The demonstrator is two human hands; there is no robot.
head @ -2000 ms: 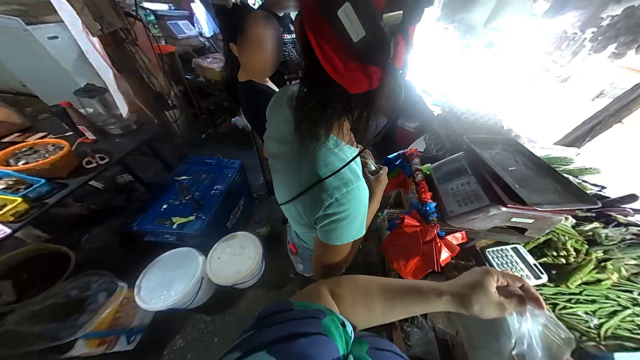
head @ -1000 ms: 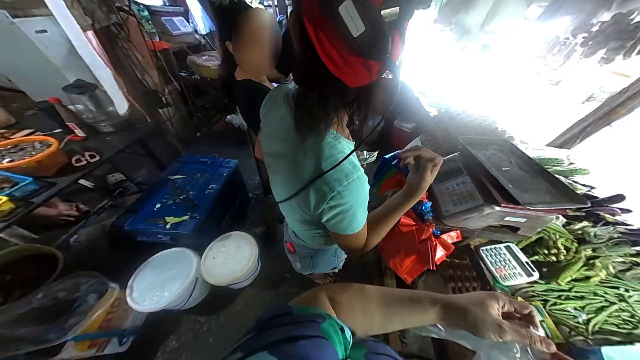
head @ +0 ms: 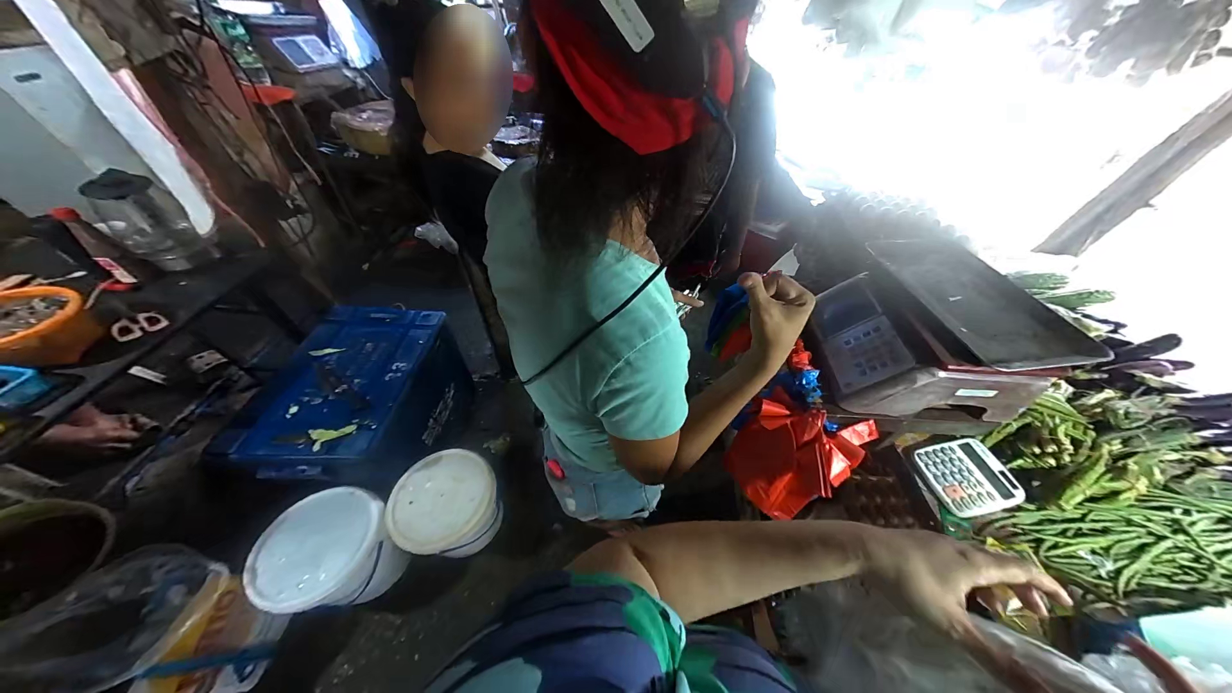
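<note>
My left hand [head: 972, 582] reaches across the lower right, palm down, its fingers spread and curved. A clear plastic bag [head: 857, 635] lies under and against it; whether the fingers grip the bag is unclear. Above the hand, a white calculator [head: 967, 476] rests beside green bean pods [head: 1107, 539]. Only a finger of my right hand [head: 1158, 664] shows at the lower right edge, near pale plastic; the rest is out of view. Red plastic bags [head: 794, 457] hang left of the calculator, below a digital scale [head: 866, 351] with a metal tray [head: 982, 303].
A person in a teal shirt [head: 587, 318] and red-black cap stands close in front, one hand raised. Another person stands behind. On the left are a blue lidded crate [head: 337, 385], white lidded buckets [head: 313, 549] and an orange basin [head: 43, 322]. Eggplants [head: 1145, 356] lie far right.
My left hand, pinching the clear bag two seconds ago, has moved lower and its fingers have spread. The person in teal has raised a hand beside the scale.
</note>
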